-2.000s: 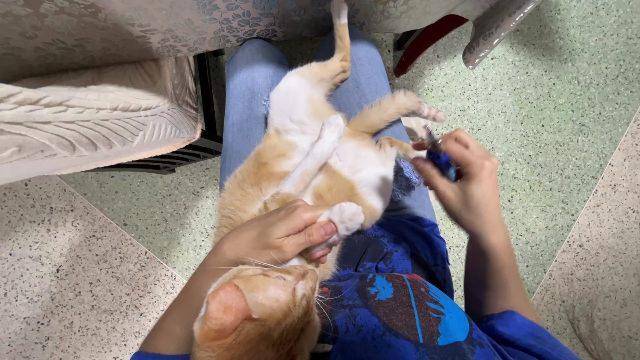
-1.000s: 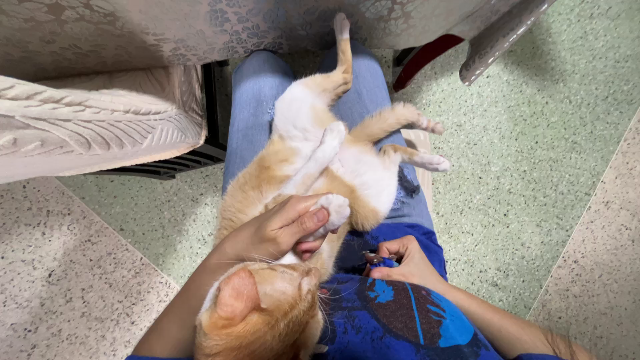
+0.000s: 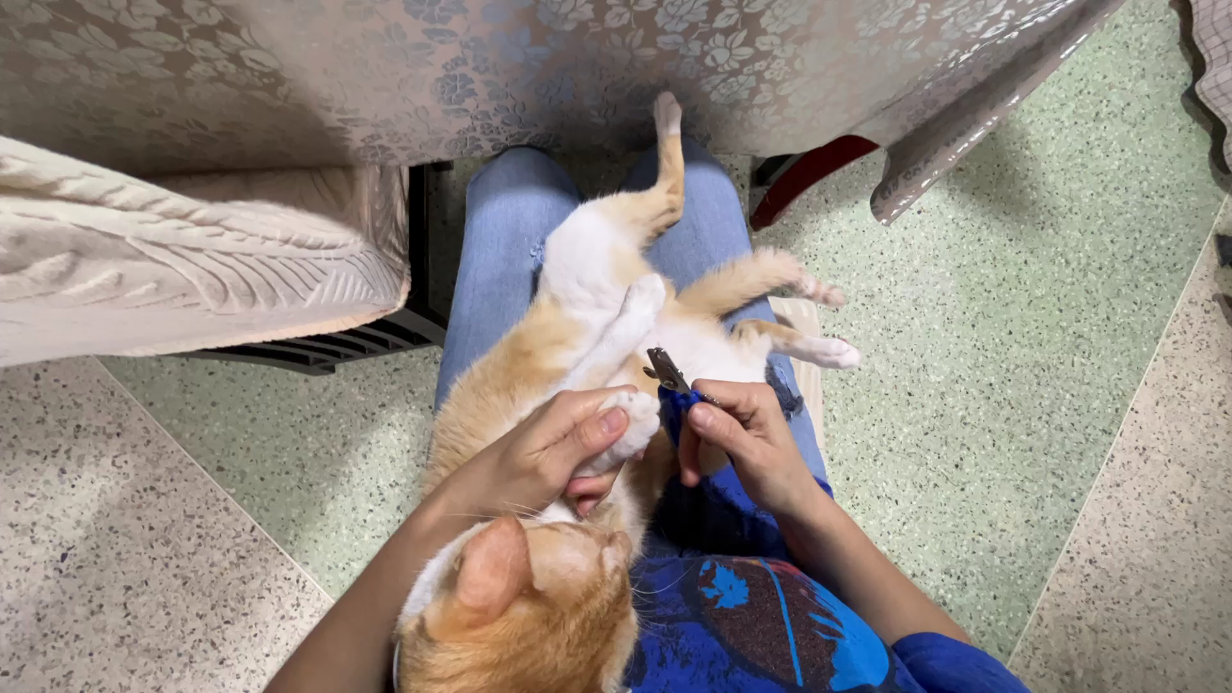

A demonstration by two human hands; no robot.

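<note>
An orange and white cat (image 3: 539,356) lies belly up across my lap, its head low in the view against my blue shirt. My left hand (image 3: 563,443) is closed around one white front paw (image 3: 635,423), with the toes showing past my thumb. In my right hand (image 3: 751,433) are pet nail clippers (image 3: 671,373) with blue handles and metal jaws, their tip just above and to the right of that paw, apart from it. The other front leg (image 3: 630,313) stretches over the belly. One hind leg (image 3: 669,164) reaches up to the tablecloth.
A table with a shiny floral tablecloth (image 3: 539,77) spans the top. At the left stands a dark-framed chair with a cream cover (image 3: 192,260). A curved red part (image 3: 813,178) shows beneath the cloth at the right. The floor (image 3: 962,318) is speckled green and beige.
My right hand with the clippers was out by the cat's hind paw, then low against my shirt, and is now beside the held front paw. My left hand still holds that paw.
</note>
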